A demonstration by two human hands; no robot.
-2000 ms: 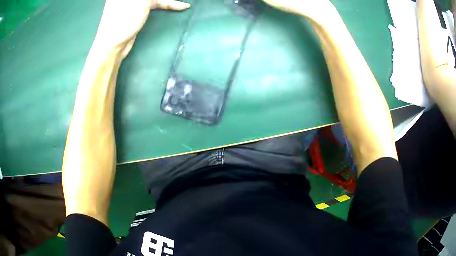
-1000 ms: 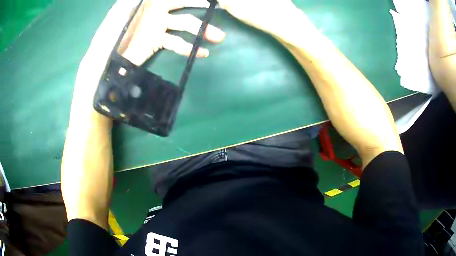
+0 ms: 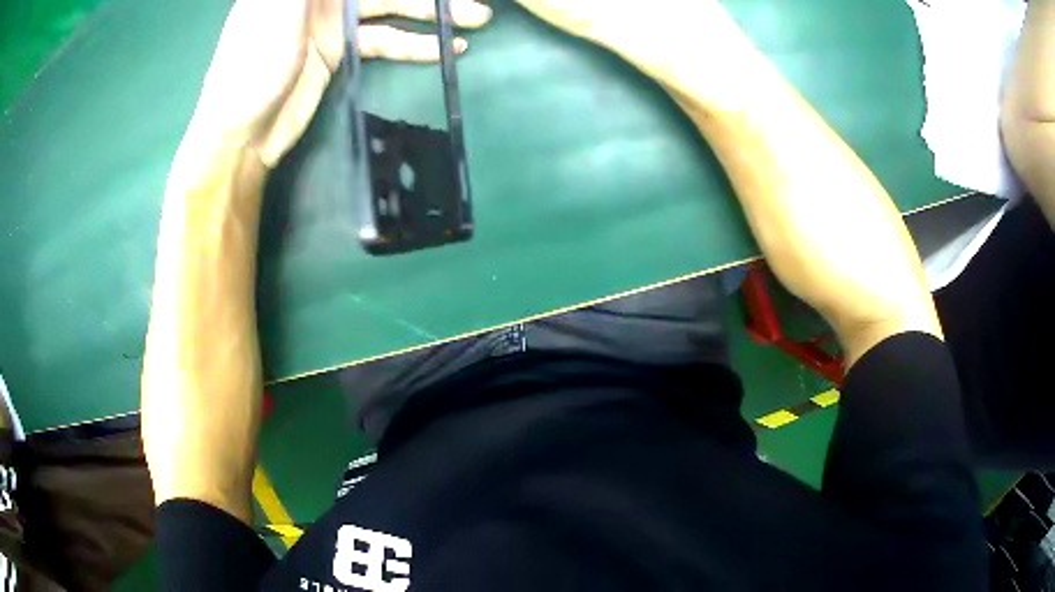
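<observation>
A black phone middle frame hangs over the green bench mat, its solid end with camera holes toward me and its open window toward the top edge. Its far end is cut off by the picture's top. My left hand is around the frame's side rails, with fingers showing through the window and past the right rail. Part of this hand is cut off at the top. My right forearm reaches up to the top edge, and my right hand is out of the picture.
The green bench mat has a thin pale front edge close to my body. White sheets with ragged edges lie at the right. Another person's bare arm rests beside them. A red stool part shows below the bench.
The frame has swung upright from its tilt and moved right and up, away from my left forearm. My left-hand fingers have moved up. My right hand has gone out past the top edge.
</observation>
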